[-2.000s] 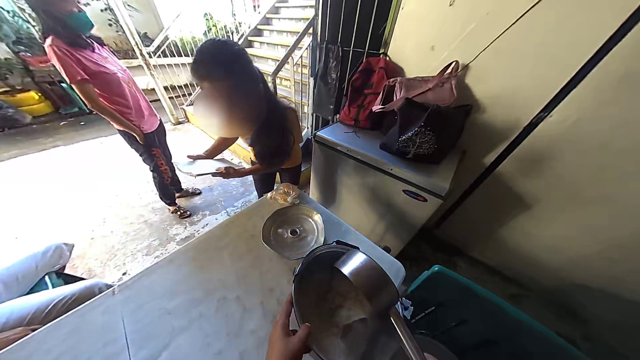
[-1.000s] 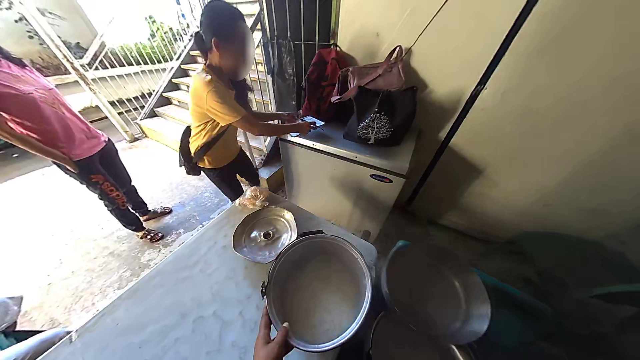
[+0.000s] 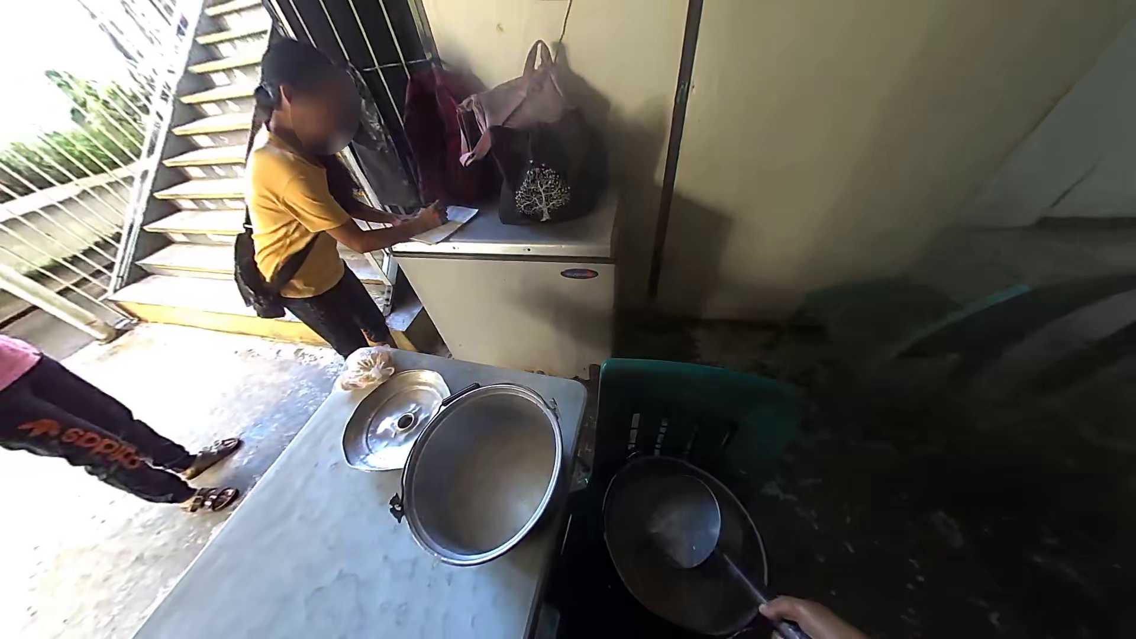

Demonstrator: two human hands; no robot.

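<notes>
At the bottom right, my right hand grips the handle of a metal ladle, whose round bowl is over or in a dark round pot. Whether the bowl touches the pot's contents I cannot tell. To the left, a large aluminum pot stands on the table's right edge, with pale cloudy liquid inside and its bail handle folded to the rim. A shallow metal lid with a center hole lies behind and left of it. A knotted plastic bag rests at the table's far corner. My left hand is out of view.
The light tabletop spans the lower left. A green plastic chair stands behind the dark pot. A person in yellow leans at a white chest freezer bearing bags and papers. Another person's legs show at left.
My left hand, at the aluminum pot's rim one second ago, has left the view. My right hand now shows on the ladle over the dark pot. The view has swung right.
</notes>
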